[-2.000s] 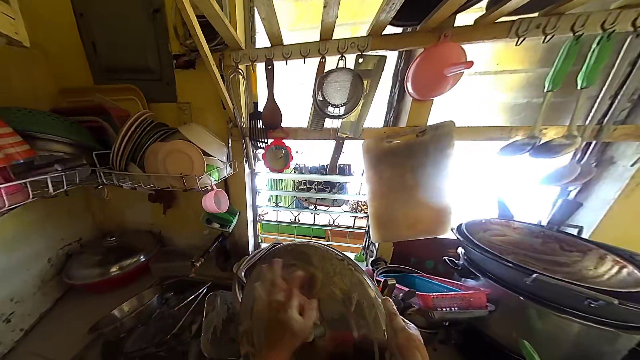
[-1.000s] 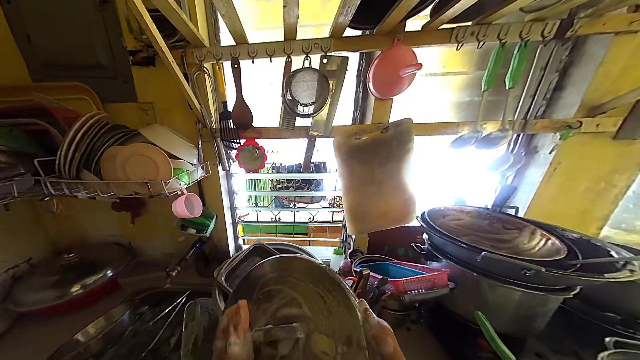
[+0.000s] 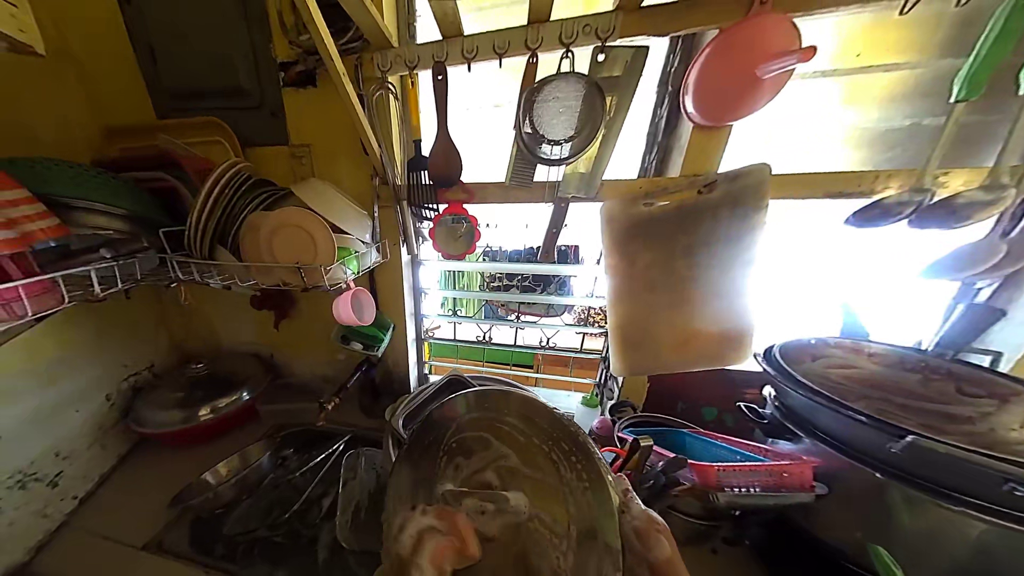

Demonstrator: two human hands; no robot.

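A round metal lid or shallow pan point(image 3: 552, 480), wet with suds and with a bar-like handle point(image 3: 484, 502) on its face, is tilted up at the bottom centre. My soapy left hand point(image 3: 432, 540) lies against its lower left face; whether it holds a sponge is hidden by foam and blur. At the right edge, my right hand point(image 3: 646, 532), also sudsy, grips the rim. Behind the metal piece shows the rim of another metal pot point(image 3: 448, 388). A clear rectangular container point(image 3: 362, 496) stands just left of it.
At the left, a sink point(image 3: 264, 512) holds dishes and utensils. A lidded red pan point(image 3: 200, 400) sits behind it, below a wire dish rack point(image 3: 264, 272). Right of my hands are a pink basket point(image 3: 744, 476) and large stacked pots point(image 3: 920, 448). A cutting board point(image 3: 684, 272) hangs ahead.
My left hand has moved over the face of the metal piece, from its upper middle two seconds ago to its lower left. My right hand stays at the right rim.
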